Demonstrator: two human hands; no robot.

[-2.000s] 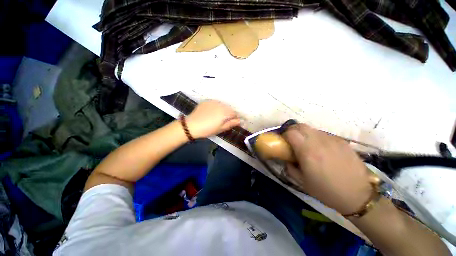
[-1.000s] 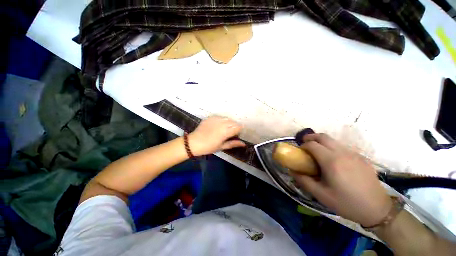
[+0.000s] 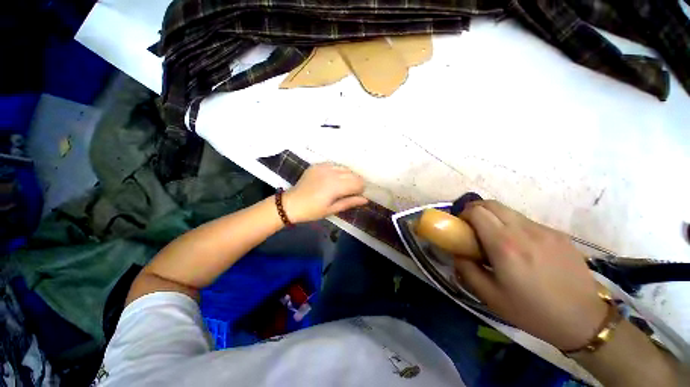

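Observation:
A dark plaid strip (image 3: 371, 221) lies along the near edge of the white table, its pointed end at the left. My left hand (image 3: 327, 193) rests on the strip with fingers bent; whether it pinches the cloth is hidden. My right hand (image 3: 522, 264) is closed around the tan wooden handle (image 3: 448, 233) of the steam iron (image 3: 418, 243). The iron's pointed plate sits on the strip, tip toward my left hand, and hides the cloth beneath. A bit of plaid shows again beyond my right wrist.
A thick plaid stack (image 3: 303, 21) lies at the back left, with tan card patterns (image 3: 378, 66) partly under it. Loose plaid strips (image 3: 582, 45) lie at the back right. A black hose (image 3: 651, 270) trails right. Green cloth (image 3: 113, 219) and a blue bin (image 3: 261, 291) are below the table.
The iron and my right hand have shifted right along the strip, away from my left hand. My left hand stays on the strip. The camera view has also shifted.

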